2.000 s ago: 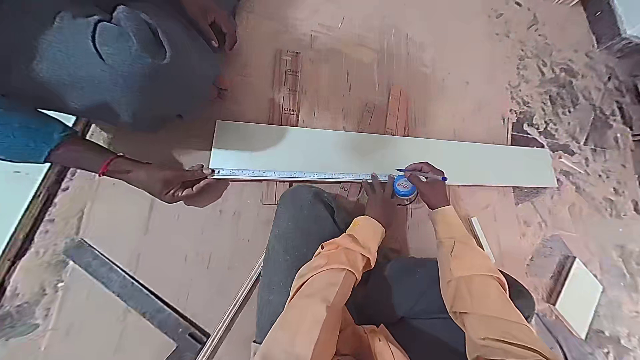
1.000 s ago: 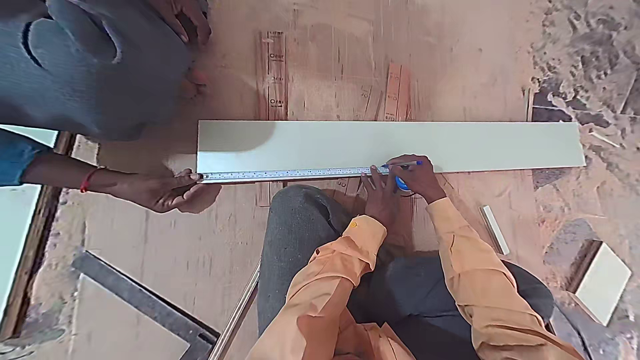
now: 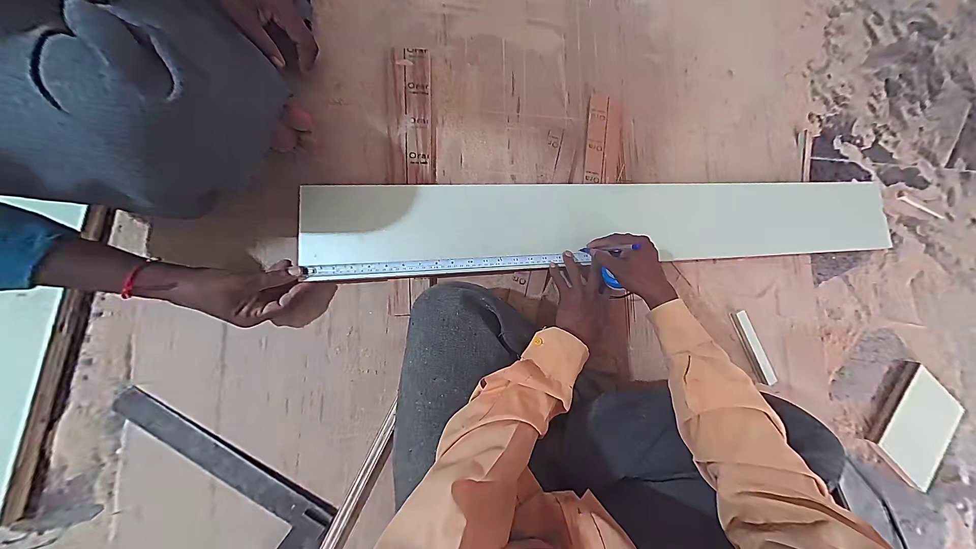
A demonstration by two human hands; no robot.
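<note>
A long pale laminated board (image 3: 534, 217) lies across the floor in front of my knees. Along its near edge runs the blade of a tape measure (image 3: 450, 265), its blue case (image 3: 611, 279) beside my hands. My left hand (image 3: 577, 293) presses fingertips on the blade near the case; its thumb is hidden. My right hand (image 3: 629, 263) holds a blue pen (image 3: 616, 248), its tip at the blade and board surface. Another person's hand (image 3: 255, 293), with a red wrist string, holds the tape's end at the board's left edge.
Printed wood strips (image 3: 418, 114) lie partly under the board. A metal square (image 3: 221, 457) and a metal bar (image 3: 364, 480) are at lower left. At right are a small strip (image 3: 753, 347) and a pale offcut (image 3: 920, 427). A co-worker's knee (image 3: 137, 99) is at upper left.
My right hand has moved left, close to my left hand, and the pen tip has come down to the tape. The co-worker's hand stays at the tape's end.
</note>
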